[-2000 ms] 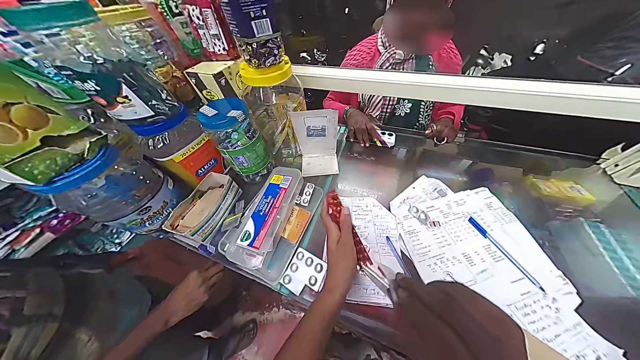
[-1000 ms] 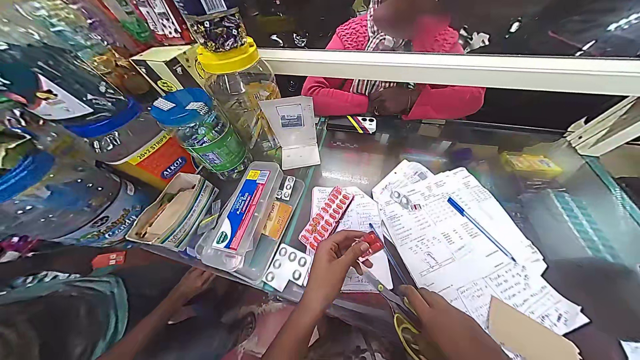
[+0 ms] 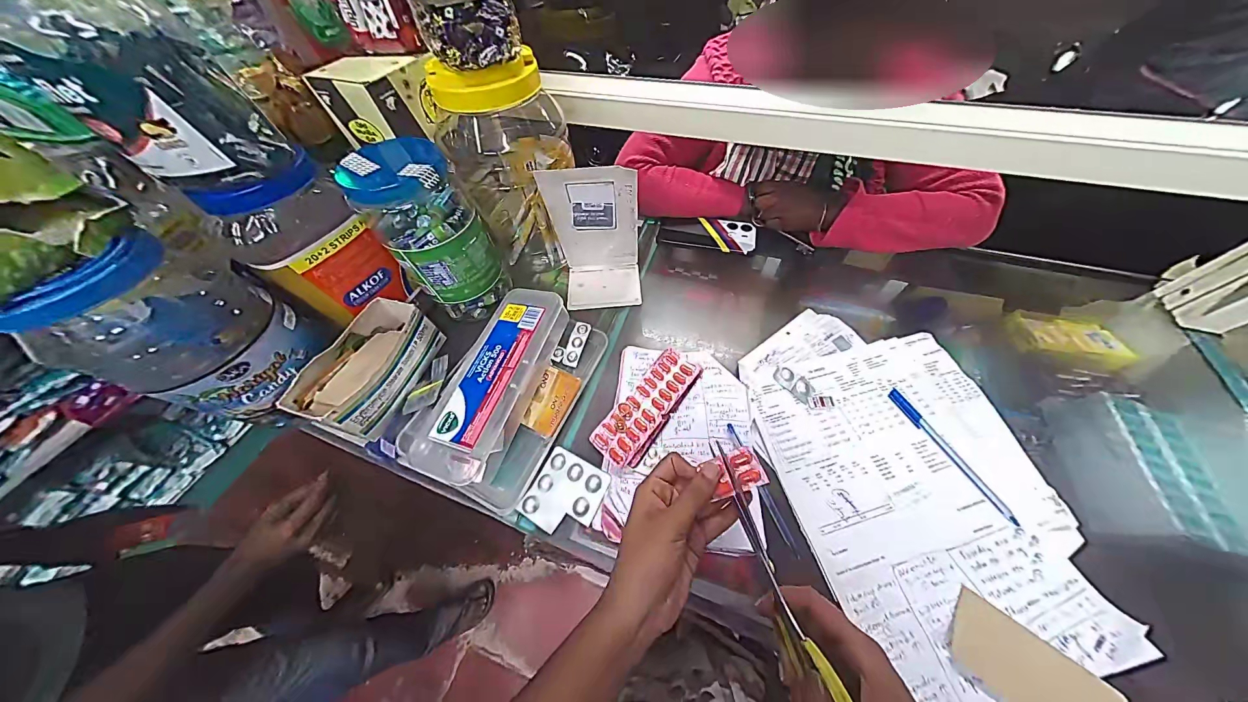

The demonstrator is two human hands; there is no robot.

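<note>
My left hand (image 3: pixel 673 531) pinches a small piece of red blister strip (image 3: pixel 743 472) above the glass counter. In my right hand (image 3: pixel 829 634) is a pair of scissors (image 3: pixel 792 614) with yellow-and-black handles, its long blades reaching up to the small piece. Whether the blades touch the foil is hard to tell. Larger red blister strips (image 3: pixel 645 405) lie on handwritten paper just beyond my left hand. A blue pen (image 3: pixel 762 483) lies partly behind the scissor blades. Left of my hand rests a silver blister strip (image 3: pixel 565 489) at the counter's edge.
Printed and handwritten papers (image 3: pixel 877 439) with another blue pen (image 3: pixel 951 456) lie to the right. A plastic case (image 3: pixel 487 390), an open carton (image 3: pixel 361 375) and plastic jars (image 3: pixel 429 229) crowd the left. A person (image 3: pixel 809 195) leans on the far side beside a phone (image 3: pixel 729 235). Another person's hand (image 3: pixel 292 512) is at lower left.
Two seconds ago red strips were in my left hand; now the larger ones lie on the paper and it holds a small piece. The person opposite has folded their arms on the counter.
</note>
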